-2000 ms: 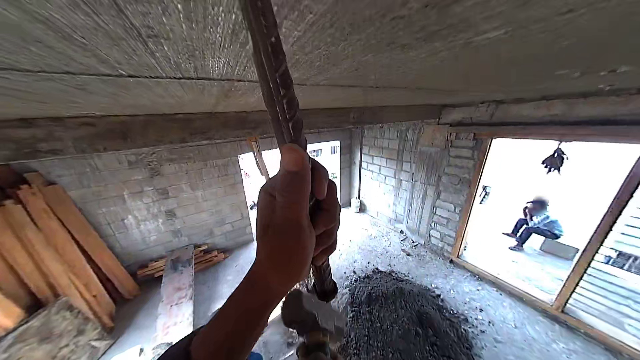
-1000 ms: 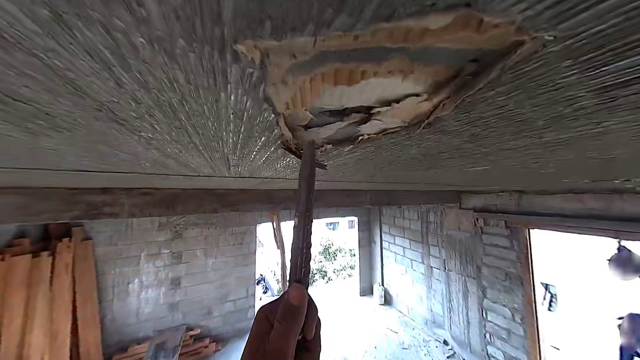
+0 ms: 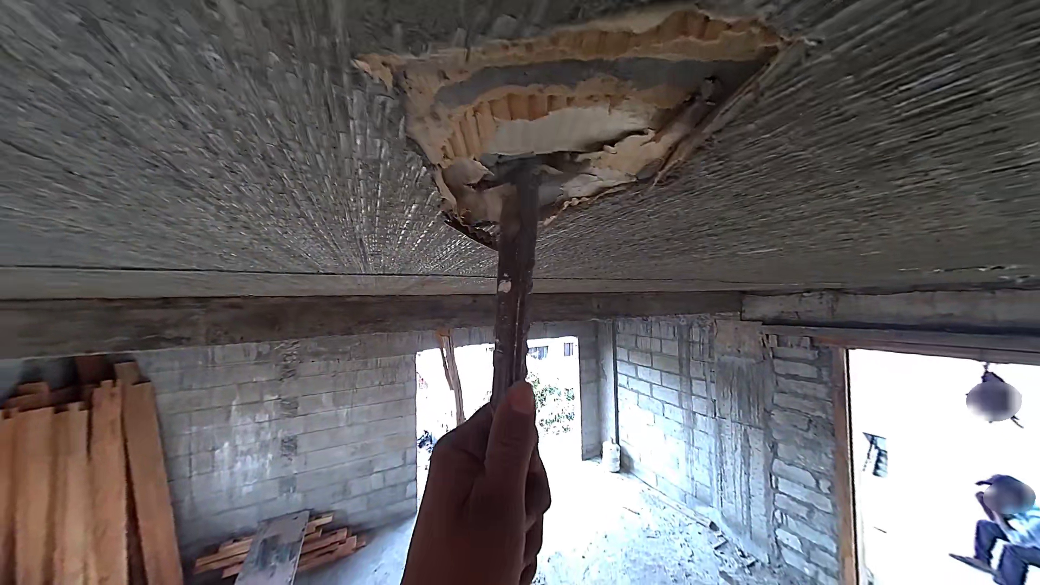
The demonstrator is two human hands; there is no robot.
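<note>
My left hand [image 3: 479,504] is closed around the lower part of a dark steel bar [image 3: 515,301], thumb on the near side. Nearly upright, the bar rises from my fist to a ragged opening [image 3: 561,89] in the underside of the grey concrete ceiling [image 3: 244,162]. Its upper end overlaps the opening's near edge; whether it touches there cannot be told. Torn tan and pale layers, which look like foam or cardboard, line the opening. My right hand is out of view.
Wooden boards [image 3: 106,479] lean at the left. A flat panel [image 3: 275,548] lies across stacked lumber [image 3: 333,546]. Beyond stand concrete block walls [image 3: 292,431] and a doorway. A person [image 3: 1003,520] sits outside the framed opening at right, below a dark hanging object [image 3: 993,396].
The view has tilted up, bringing the ceiling opening into sight. The bar's upper end now shows at that opening. The hammer head seen low in the oldest frame is out of view.
</note>
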